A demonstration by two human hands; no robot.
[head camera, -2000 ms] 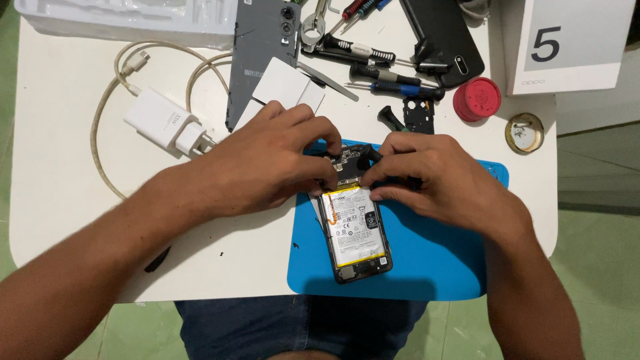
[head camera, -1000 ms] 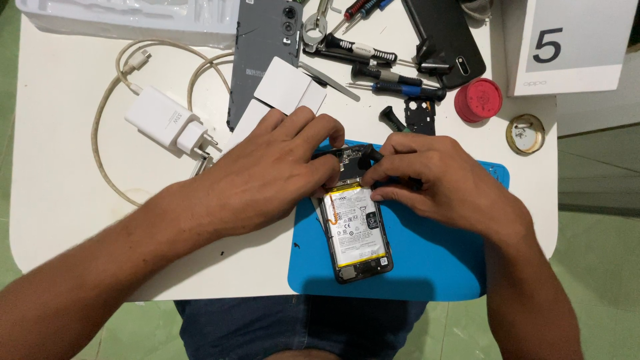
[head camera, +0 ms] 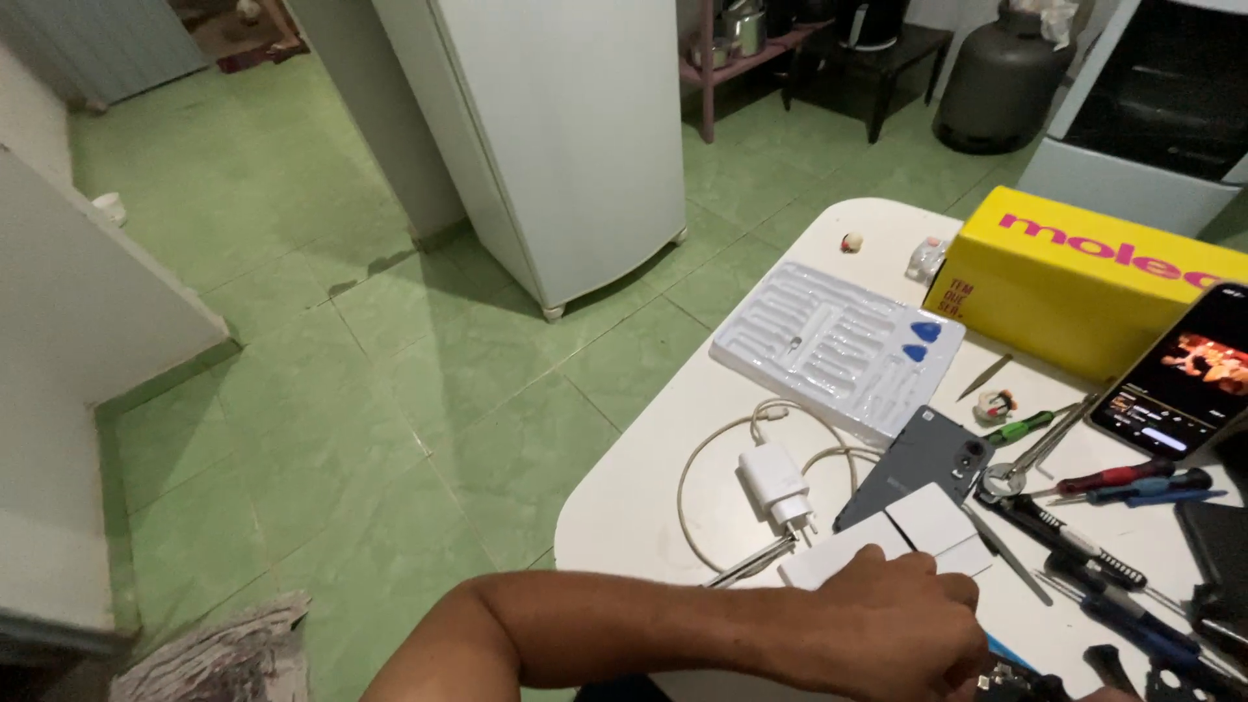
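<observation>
My left hand [head camera: 892,624] is low in the view, its fingers curled down over the top end of an opened phone [head camera: 1014,681], whose dark inner parts just show beside it. The fingertips are hidden, so what they hold cannot be seen. Only a sliver of my right hand [head camera: 1111,694] shows at the bottom edge. A strip of blue mat [head camera: 1011,651] lies by the phone. Above my left hand are white cards [head camera: 931,526] and a grey phone back cover [head camera: 902,468]. A metal spudger [head camera: 1009,556] lies to the right.
A white charger [head camera: 775,478] with its cable, tweezers [head camera: 751,564] and a clear plastic tray [head camera: 838,341] are on the white table. Screwdrivers [head camera: 1111,478] lie at the right, near a propped phone [head camera: 1185,370] and a yellow box [head camera: 1072,283]. A white refrigerator [head camera: 556,146] stands beyond.
The view has swung far up and to the left, bringing in the floor and refrigerator. The opened phone and my right hand, plain before, are now mostly out of frame.
</observation>
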